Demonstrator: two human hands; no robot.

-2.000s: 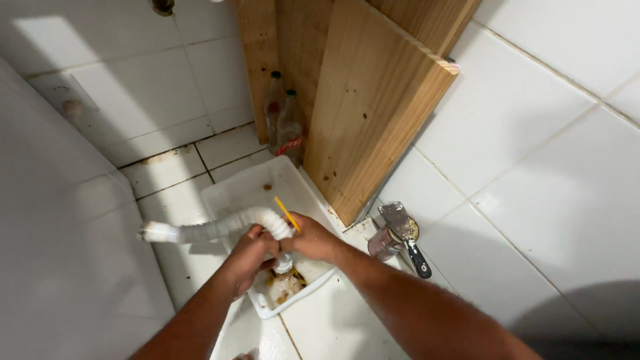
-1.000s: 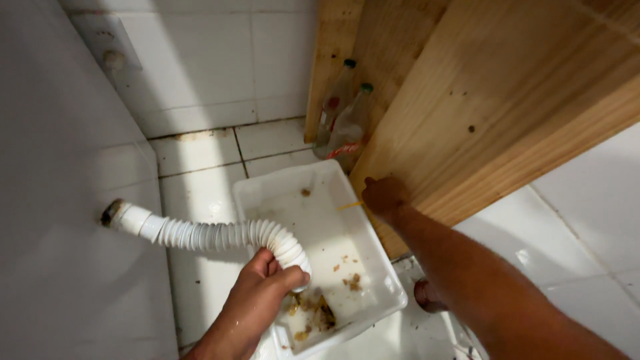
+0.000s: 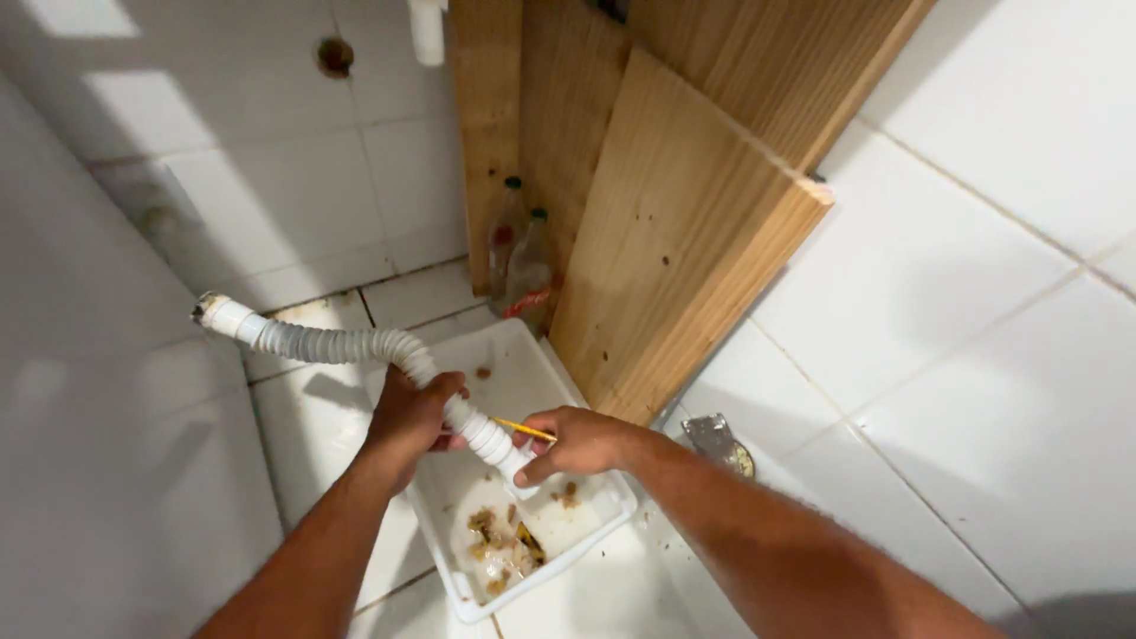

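A white corrugated drain hose (image 3: 328, 343) runs from a dirty open end at the left down to a smooth fitting over a white plastic tray (image 3: 444, 568). My left hand (image 3: 415, 417) is closed around the hose's middle. With my right hand (image 3: 572, 442) I hold a thin yellow stick (image 3: 524, 429), perhaps a pencil, and my fingers also touch the hose's lower fitting. Brown, wet debris (image 3: 506, 546) lies in the tray beneath that fitting.
Wooden boards (image 3: 683, 257) stand behind the tray, with two clear bottles (image 3: 530, 266) beside them. A metal scraper blade (image 3: 707, 435) rests near a small container at the right. A wall hole (image 3: 335, 57) shows above, next to a white pipe (image 3: 428, 31).
My right hand, holding the yellow stick, has come from the wooden board back to the hose's lower end. The hose's lower part has lifted, with my left hand around it. The view has shifted.
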